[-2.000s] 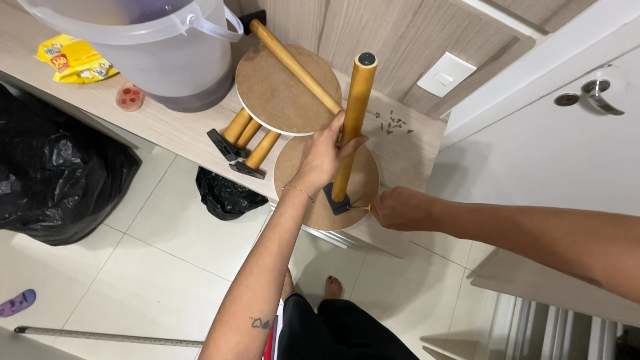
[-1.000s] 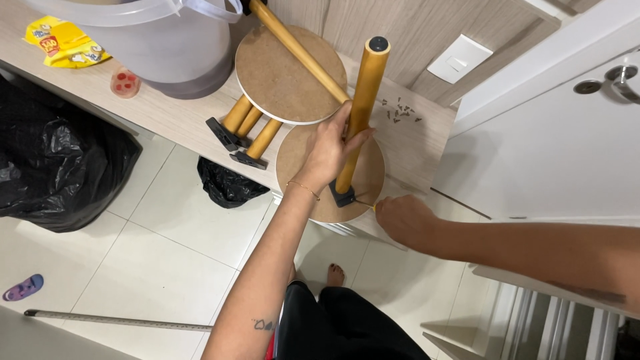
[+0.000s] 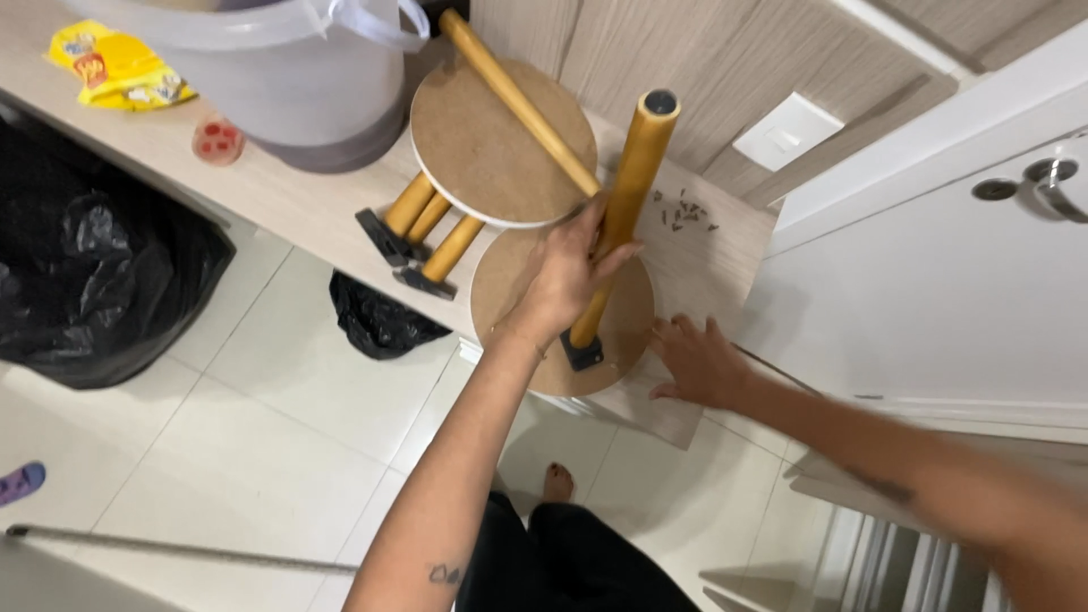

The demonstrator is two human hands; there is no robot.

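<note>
My left hand (image 3: 574,263) grips an upright bamboo leg (image 3: 631,183) whose black bracket (image 3: 583,350) rests on a round fibreboard disc (image 3: 557,374) with a white edge. My right hand (image 3: 695,361), fingers spread, is at the disc's right edge; no tool shows in it. Behind lies another round board (image 3: 476,144) with a loose bamboo leg (image 3: 518,102) across it. Several more legs with black brackets (image 3: 425,279) stick out beneath that board. Small screws (image 3: 684,212) are scattered right of the upright leg.
A translucent bucket (image 3: 314,102) stands at the back left of the wooden counter (image 3: 280,200), near a yellow packet (image 3: 115,68) and a small red-spotted item (image 3: 218,140). Black bags (image 3: 93,238) sit on the tiled floor. A white door (image 3: 926,297) is to the right.
My right hand was closed around a thin tool at the bracket in the earlier frames; now its fingers are spread at the disc's edge. My left hand still holds the leg.
</note>
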